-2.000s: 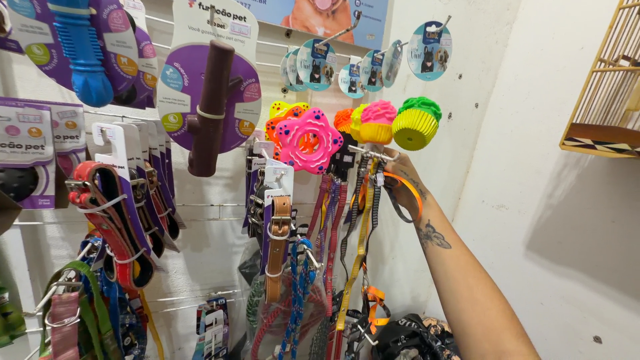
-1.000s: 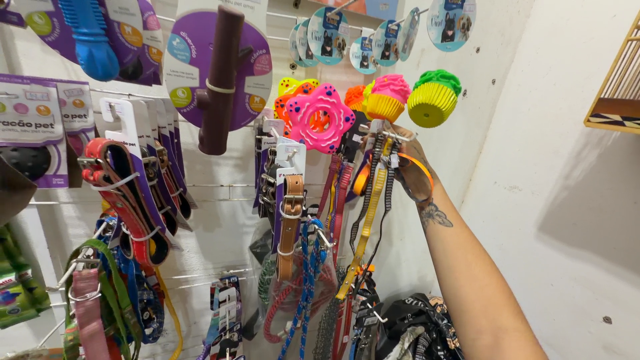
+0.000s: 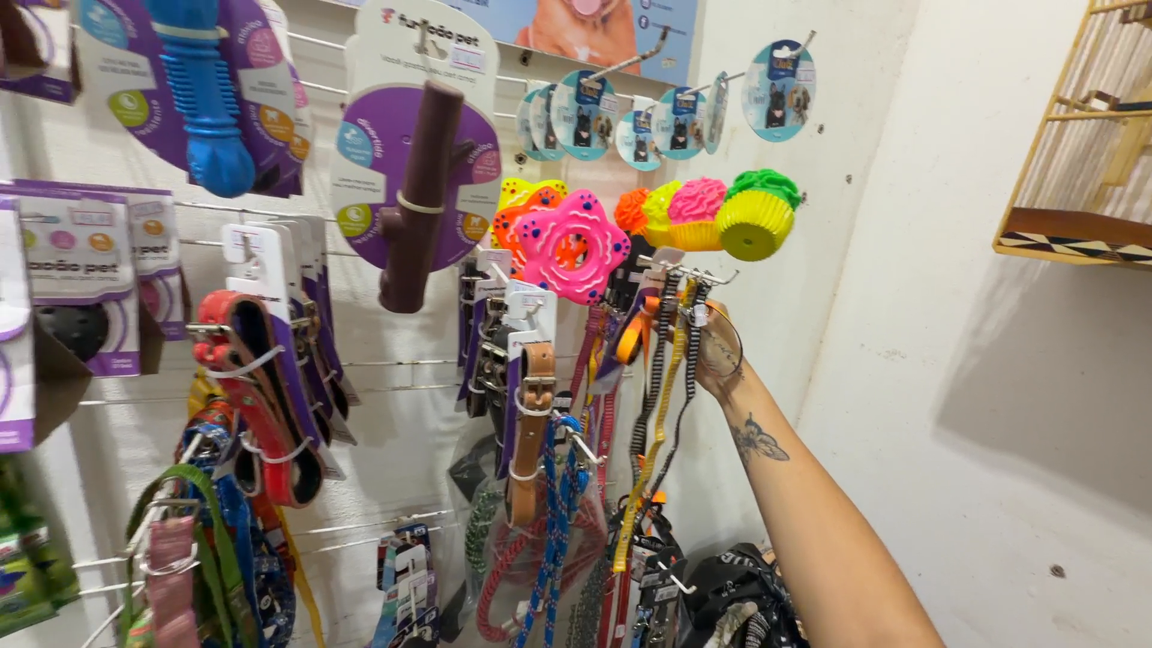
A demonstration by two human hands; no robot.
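An arm reaches in from the lower right, and my right hand is at a metal display hook where several pet leashes hang. Its fingers are partly hidden behind the straps, so their grip cannot be told. A yellow leash and black-and-white striped leashes hang in front of the hand. An orange strap lies to their left. Just above are cupcake-shaped toys and a pink ring-shaped toy. My left hand is out of view.
A tan collar, a red collar and a brown stick-shaped toy hang on the wall rack to the left. Blue rope leashes hang below. Black packaged items are low beside the forearm. A wooden birdcage is at upper right.
The orange strap, earlier at the right of the striped leashes beside my right hand, now shows at their left. My right hand remains at the hook.
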